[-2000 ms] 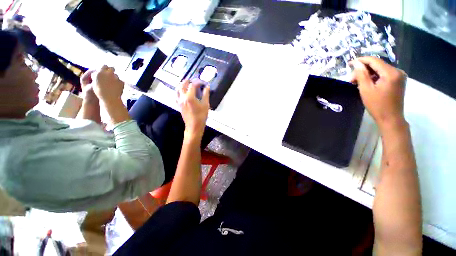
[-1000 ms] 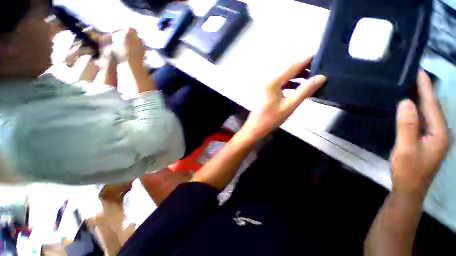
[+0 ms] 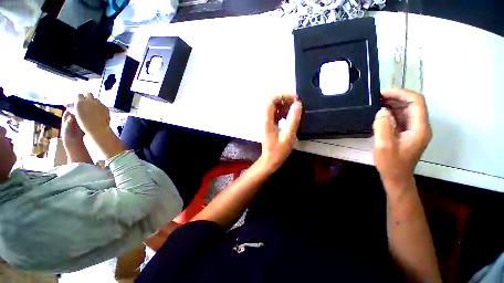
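Observation:
A black box base (image 3: 336,122) stands in front of me at the table's front edge, with a black insert tray (image 3: 315,52) in it. A white rounded-square charging case (image 3: 334,77) sits in the insert's cut-out. My left hand (image 3: 283,130) holds the box's near left corner between thumb and fingers. My right hand (image 3: 402,132) holds its near right side, thumb in front. Whether a cable lies under the insert is hidden.
The cable pile (image 3: 326,10) lies behind the box. Two black insert blocks (image 3: 171,69) stand at left, one with a white case. A neighbouring worker's hands (image 3: 88,119) are at far left. Dark boxes (image 3: 66,47) and clear plastic (image 3: 145,19) lie at back left. A red stool (image 3: 213,185) is below.
My left hand has taken one insert block with its white case from the left row to the base, where it now sits. My right hand has moved from the cable pile to the box's right side.

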